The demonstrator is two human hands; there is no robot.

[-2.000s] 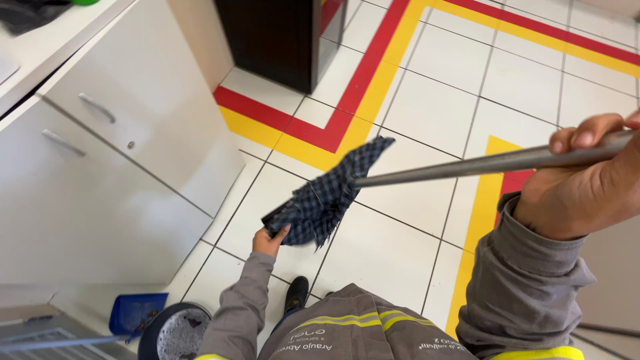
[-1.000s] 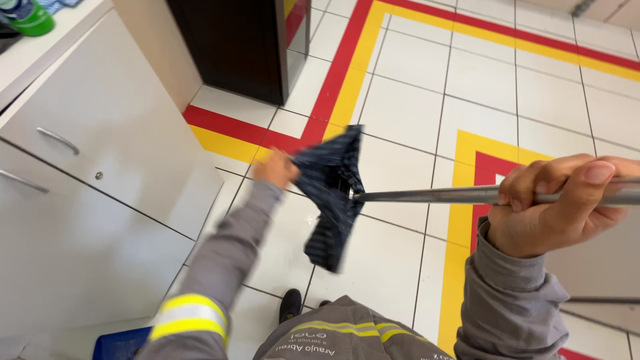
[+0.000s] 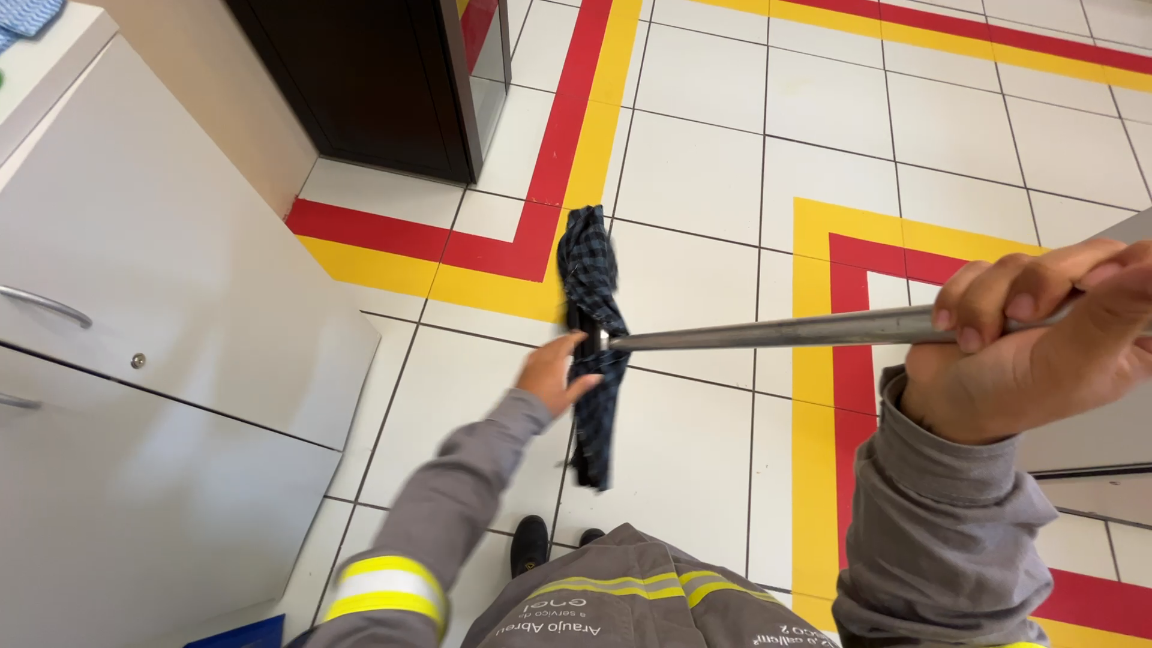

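A dark blue checked cloth (image 3: 591,270) is draped over the head at the far end of a metal pole (image 3: 765,333). My right hand (image 3: 1035,333) is closed around the pole at the right, holding it roughly level across the view. My left hand (image 3: 551,373) is at the middle of the cloth, thumb and fingers apart beside the pole's end; whether it touches the cloth is hard to tell. The cloth hides most of the pole's head, though a dark part shows near my left fingers.
White cabinets (image 3: 180,243) with metal handles stand at the left. A dark cabinet (image 3: 360,81) is at the top. Red and yellow bands (image 3: 490,265) cross the tiled floor. A blue object (image 3: 238,634) shows at the bottom left, and a grey panel (image 3: 1093,396) stands at the right.
My left hand held the cloth's lower end two seconds ago and was at its upper left one second ago; now it is at the middle. The cloth has turned and hangs narrower along the pole's head.
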